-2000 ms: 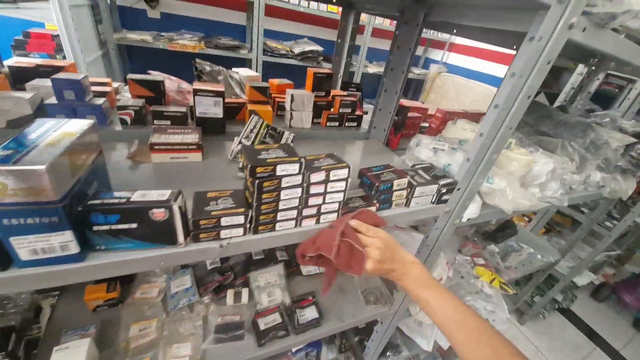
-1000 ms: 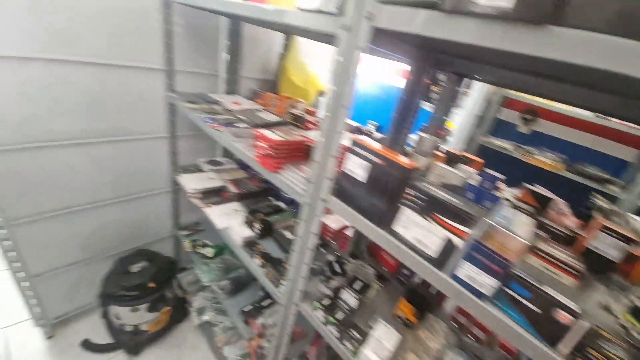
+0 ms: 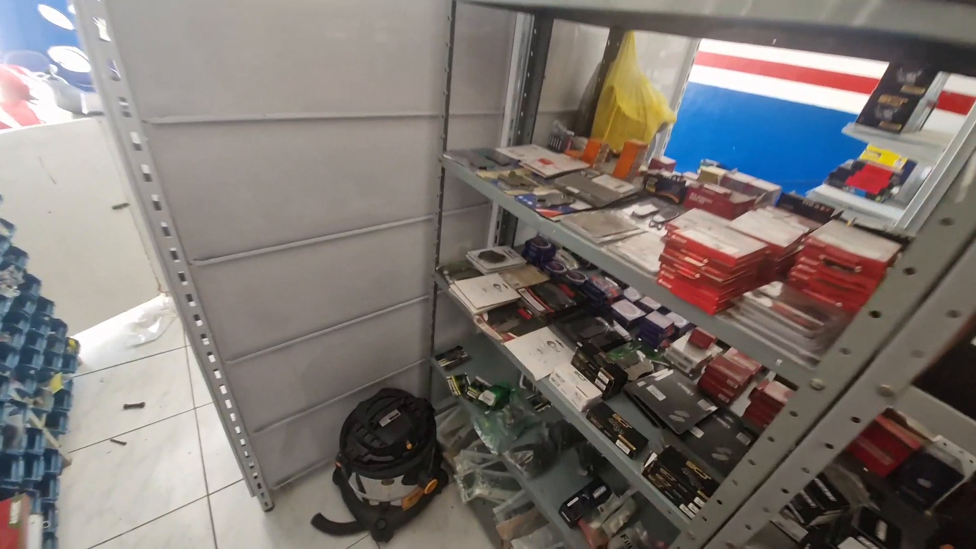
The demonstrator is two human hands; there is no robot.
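Neither of my hands shows in the head view at this moment. On the right stands a grey metal shelving unit [image 3: 568, 221]. Its upper visible shelf bears stacks of red boxes [image 3: 713, 255], flat packets and a yellow plastic bag [image 3: 629, 95]. The shelf below holds black boxes [image 3: 679, 480], a white card [image 3: 540, 352] and small blue-and-white boxes [image 3: 627, 313]. Clear plastic bags [image 3: 488, 484] lie on the lowest visible shelf. A black canister vacuum cleaner [image 3: 389, 457] stands on the floor beside the unit. Whether the red cloth is still held cannot be seen.
A grey metal panel [image 3: 320, 175] with a perforated upright [image 3: 171, 252] rises left of the shelves. Stacked blue plastic bins [image 3: 30, 396] stand at the far left. Small dark pieces [image 3: 133, 406] and a clear plastic wrapper [image 3: 152, 320] lie on the tiled floor.
The view has swung far left along the shelves. Two seconds ago a hand held a red cloth at a shelf edge; both are now out of view.
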